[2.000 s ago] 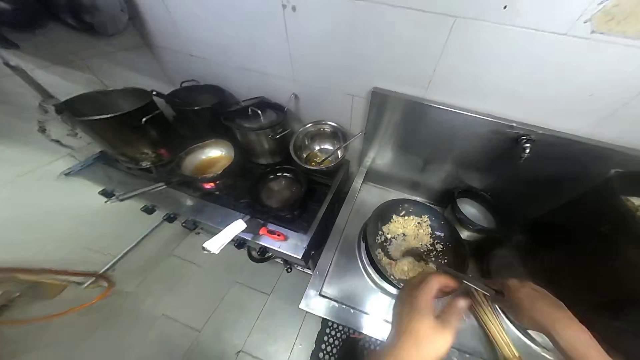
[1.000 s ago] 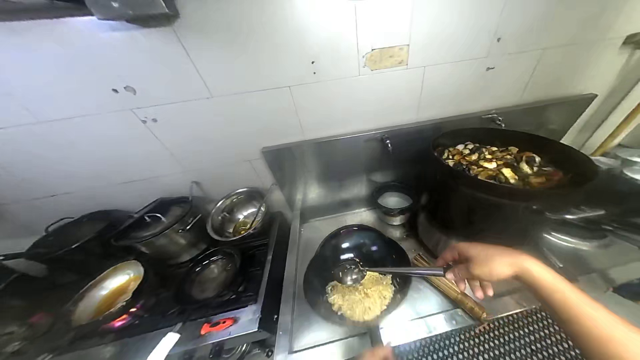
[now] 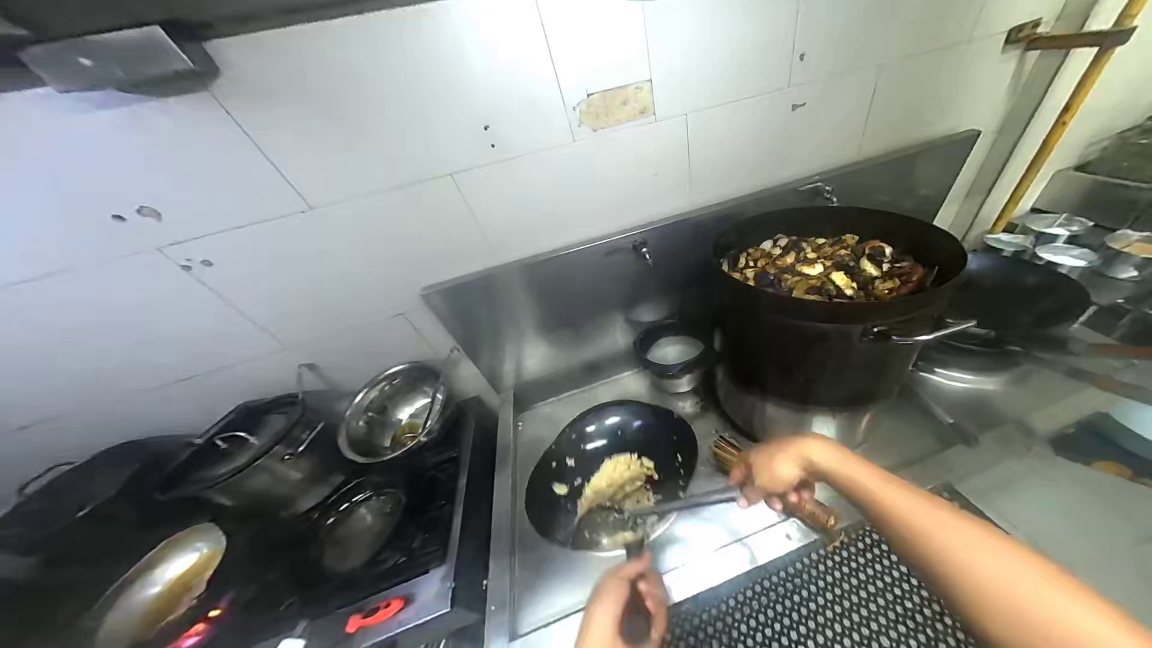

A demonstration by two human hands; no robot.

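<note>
A black wok (image 3: pixel 576 450) sits on the steel range, with pale yellow crumbly food (image 3: pixel 621 483) in it. My left hand (image 3: pixel 624 601) is closed around the wok's handle at the near side. My right hand (image 3: pixel 776 472) grips the handle of a metal ladle (image 3: pixel 603 529), whose bowl rests low in the wok against the food. Beneath and beside my right hand lies a bundle of thin wooden sticks (image 3: pixel 812 511), partly covered by that hand.
Right of the wok stands a large dark pot (image 3: pixel 801 351) full of chopped browned pieces, near a small pot of whitish liquid (image 3: pixel 675 351). On the left stove are a steel bowl (image 3: pixel 364 409), a lidded pot (image 3: pixel 261 459) and a pan (image 3: pixel 162 585) beside glowing flame.
The food has shifted within the wok, and the ladle bowl is now at its near side. More of my left hand shows at the handle. The view has swung right since the oldest frame.
</note>
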